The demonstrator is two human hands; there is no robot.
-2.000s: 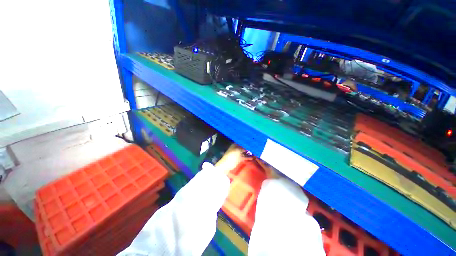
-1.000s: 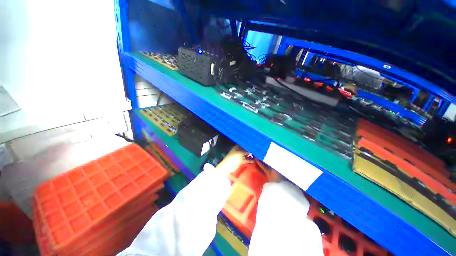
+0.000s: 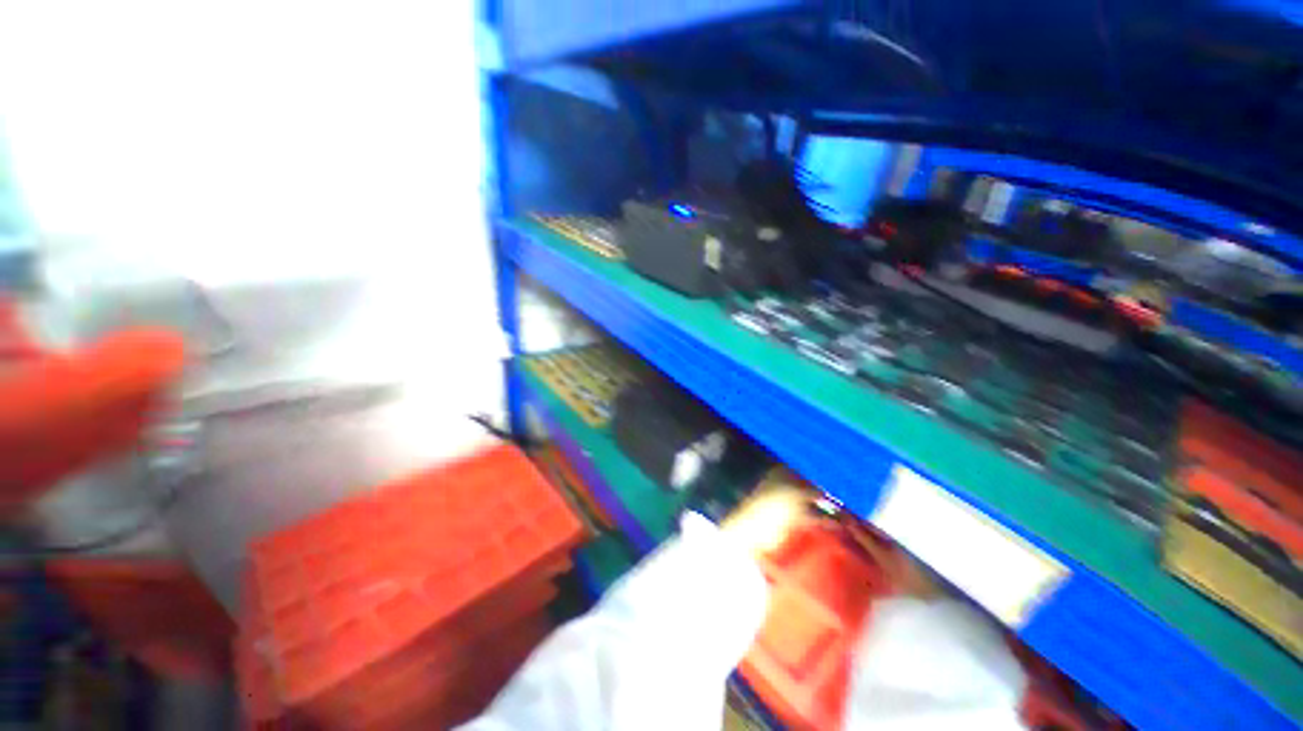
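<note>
My left hand is bare, out of a white sleeve, under the blue shelf beam. Its fingertips are at a small dark unit with a lit spot, probably a watch body; its shape is blurred. An orange tray lies below, between my sleeves. My right hand is mostly hidden by the beam and blur; its white sleeve lies over the tray's right side. Whether it holds anything is not visible.
A stack of orange trays stands left of the rack. A blurred orange thing is at the far left edge. Black boxes and fixture rows are on the green shelf. The blue beam crosses above my hands. Another orange stack is at right.
The view has swung left, so the rack and hands sit further right. A blurred orange thing has appeared at the far left. My hands remain at the same tray.
</note>
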